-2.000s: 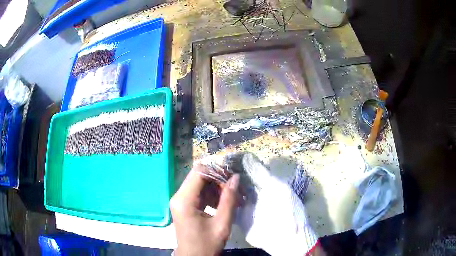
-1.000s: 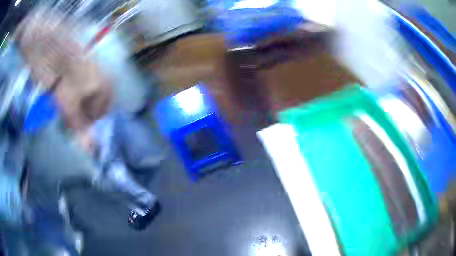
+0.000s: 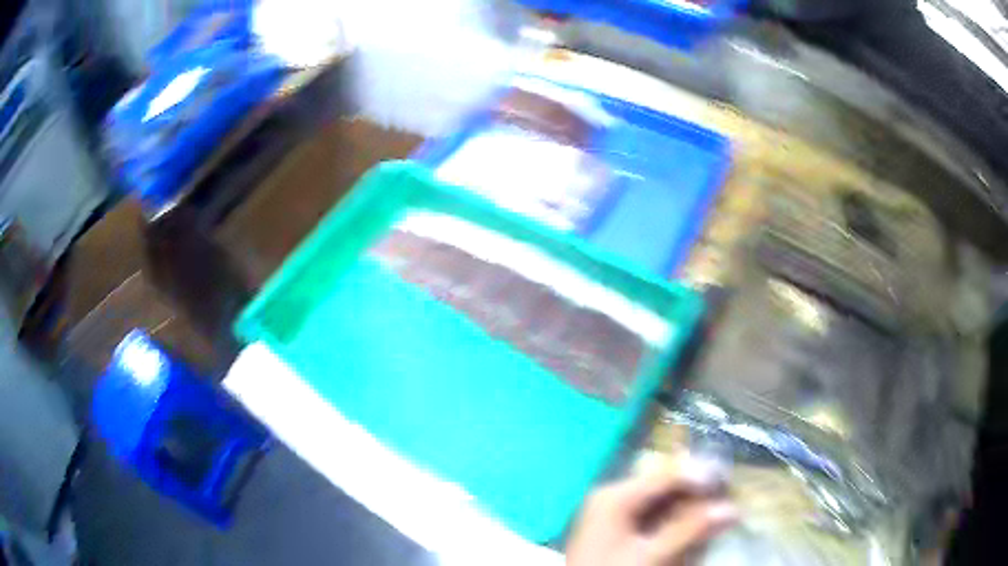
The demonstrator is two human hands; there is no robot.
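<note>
The view is blurred. My left hand (image 3: pixel 652 520), bare, is at the bottom edge, just right of the green tray's near right corner. Its fingers are curled with the thumb close, and a small pale bundle, seemingly wire leads (image 3: pixel 704 470), shows at the fingertips. A pale blur beside it at the bottom edge may be my gloved right hand; its shape and hold cannot be made out. The green tray (image 3: pixel 365 415) holds a long row of wire leads (image 3: pixel 531 315), brown-red with white ends, along its far side.
Behind is a blue tray (image 3: pixel 658 210) with a white packet (image 3: pixel 525 177) and a smaller row of wires. Silvery dross (image 3: pixel 774 437) and the blurred dark bath frame (image 3: pixel 763 343) lie to the right. A blue stool-like object (image 3: pixel 171 426) stands below the bench at left.
The view swung left, where a person's blurred arm showed a second ago, and has partly swung back. The green tray is now central; my left hand sits lower right than two seconds ago.
</note>
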